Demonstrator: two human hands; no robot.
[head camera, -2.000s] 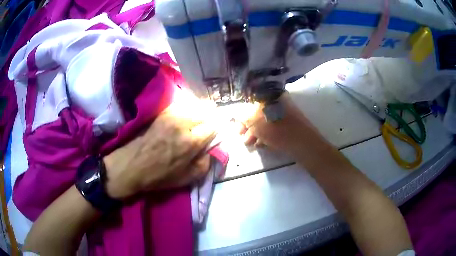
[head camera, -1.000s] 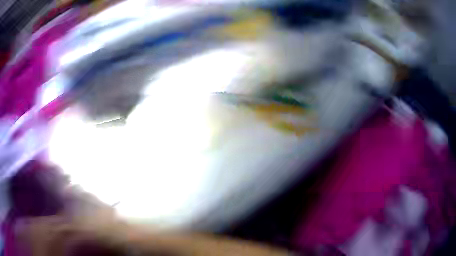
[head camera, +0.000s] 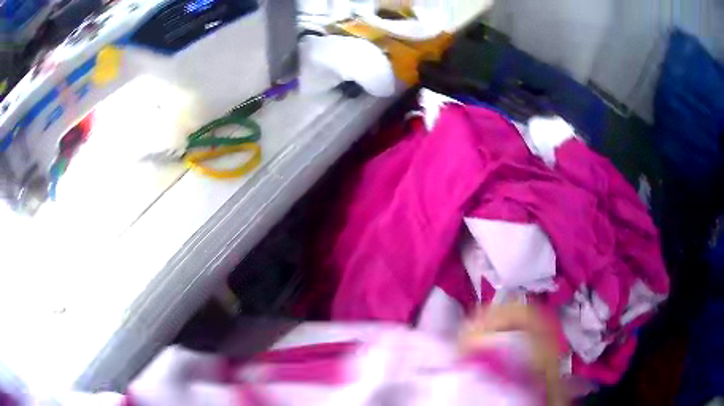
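A magenta garment with a pale lilac-white side (head camera: 317, 369) stretches along the bottom edge, blurred and partly cut off. My right hand (head camera: 520, 321) is at bottom centre-right, strongly blurred. It is curled over the right part of this garment, in front of the pile; its fingertips cannot be made out. My left hand is not in view. A large heap of magenta garments with white parts (head camera: 492, 198) lies to the right of the sewing table, beyond my right hand.
The white machine table (head camera: 151, 262) has a grey front edge running diagonally. Scissors with green and yellow loops (head camera: 226, 158) lie on it by the white sewing machine (head camera: 218, 59). A white bundle (head camera: 349, 63) and an orange item (head camera: 421, 57) are behind. Lamp glare covers the left.
The view has swung right, from the needle area to the garment pile. My left hand has left the picture. My right hand is now off the machine bed, at the garment beside the table.
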